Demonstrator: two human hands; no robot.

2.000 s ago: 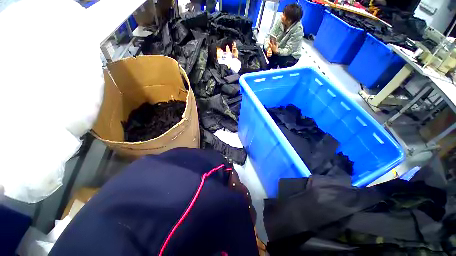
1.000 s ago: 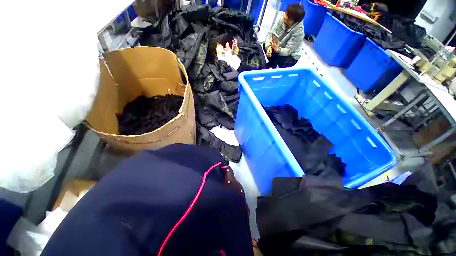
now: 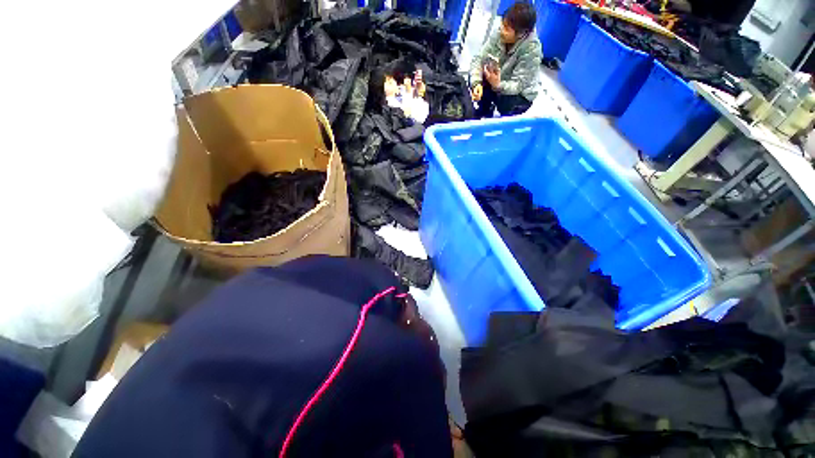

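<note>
Neither of my hands shows clearly; a dark blue sleeve or jacket part with a red line (image 3: 268, 358) fills the lower middle. A heap of black cloth pieces (image 3: 608, 385) with some camouflage lies at the lower right. Behind it stands a large open blue plastic bin (image 3: 474, 259) holding black pieces (image 3: 545, 241). A brown open cardboard box (image 3: 295, 241) at the left holds small black pieces (image 3: 268, 204).
A pale puffy white sack (image 3: 80, 170) fills the left edge. A large black cloth heap (image 3: 357, 89) lies on the floor beyond the box. A person (image 3: 508, 67) is low beside it. More blue bins (image 3: 603, 72) and a machine table (image 3: 768, 134) stand at the right.
The view has shifted slightly, so the box and bin sit a little further left than two seconds ago. The person in the back has moved their arms and leans a little differently.
</note>
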